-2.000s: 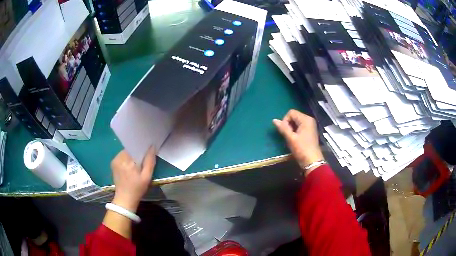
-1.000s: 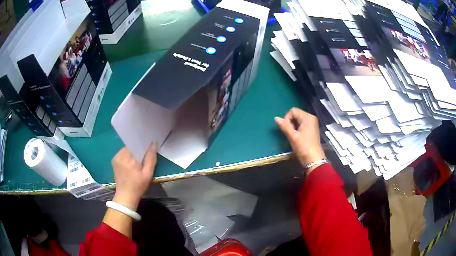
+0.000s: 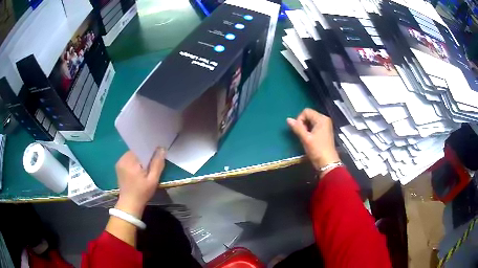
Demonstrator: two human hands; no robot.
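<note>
A black printed folding carton (image 3: 194, 63) with blue dots lies set up on the green bench, its open end facing me with white flaps spread. My left hand (image 3: 137, 175) grips the white flap at the carton's near left corner, thumb on the inner side. My right hand (image 3: 313, 135) rests at the bench edge right of the carton, apart from it, fingers curled with the thumb out. I see nothing in it, though the inside of the fingers is partly hidden.
Upright cartons (image 3: 78, 86) stand at left. A label roll (image 3: 44, 166) lies at the left bench edge, its strip (image 3: 83, 186) hanging over. Overlapping carton blanks (image 3: 388, 99) cover the right. A red stool (image 3: 237, 258) and brown cardboard (image 3: 423, 220) show below the bench.
The carton and both hands have hardly moved. The upright carton at the back left has shifted further left.
</note>
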